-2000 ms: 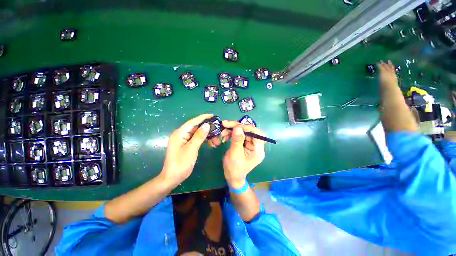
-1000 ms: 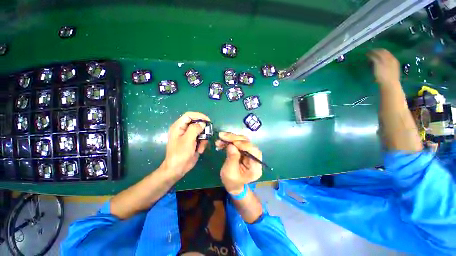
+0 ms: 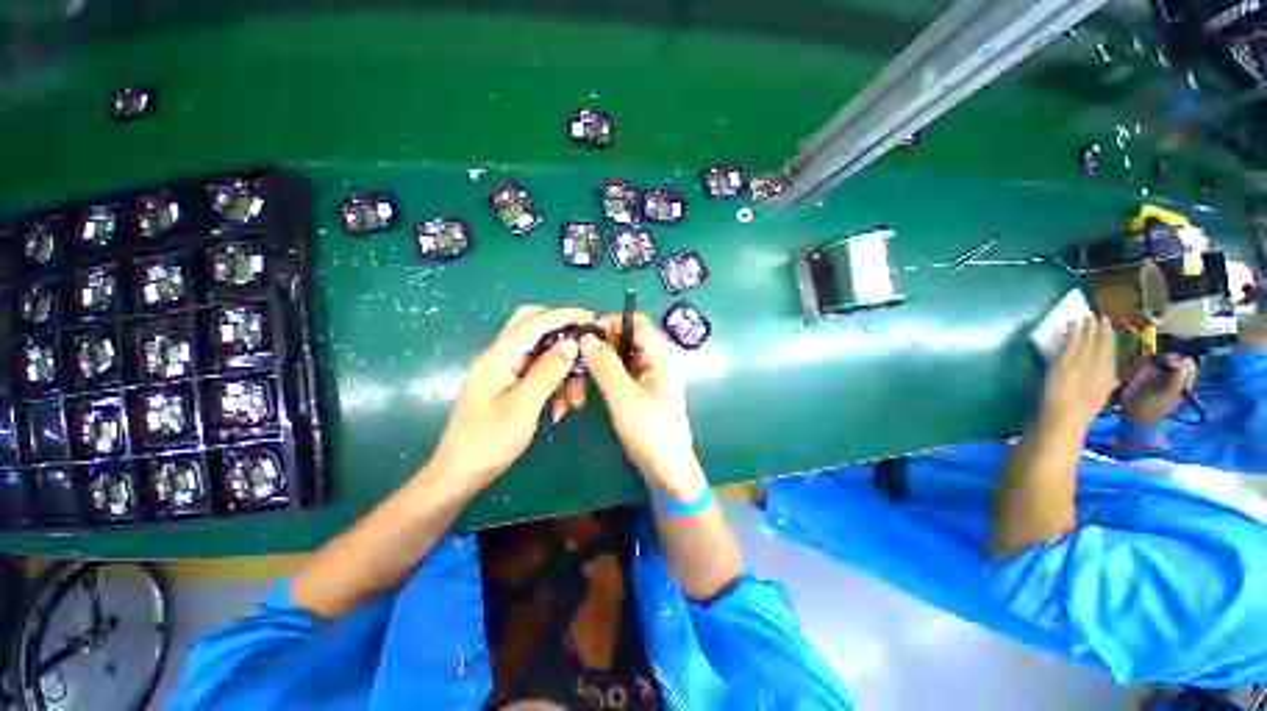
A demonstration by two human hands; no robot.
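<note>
My left hand point(image 3: 503, 396) holds a black electronic module point(image 3: 561, 342) above the green bench, near the front edge. My right hand point(image 3: 649, 407) is beside it, its thumb and finger touching the module's right side. A slim black tool point(image 3: 628, 320) stands up between the right hand's fingers; its lower part is hidden by the hand. Both hands cover most of the module. Another module point(image 3: 686, 327) lies on the bench just right of my hands.
A black tray point(image 3: 309, 375) with modules is at left. Several loose modules point(image 3: 581, 243) lie beyond my hands. A metal post point(image 3: 917, 104) rises at upper right. A solder wire spool point(image 3: 850, 274) stands right of centre. A neighbour's hand point(image 3: 1081, 372) touches a white pad point(image 3: 1062, 324).
My right hand has come up to the module and the tool has swung from pointing down-right to upright. The neighbour's hand has come down to the white pad.
</note>
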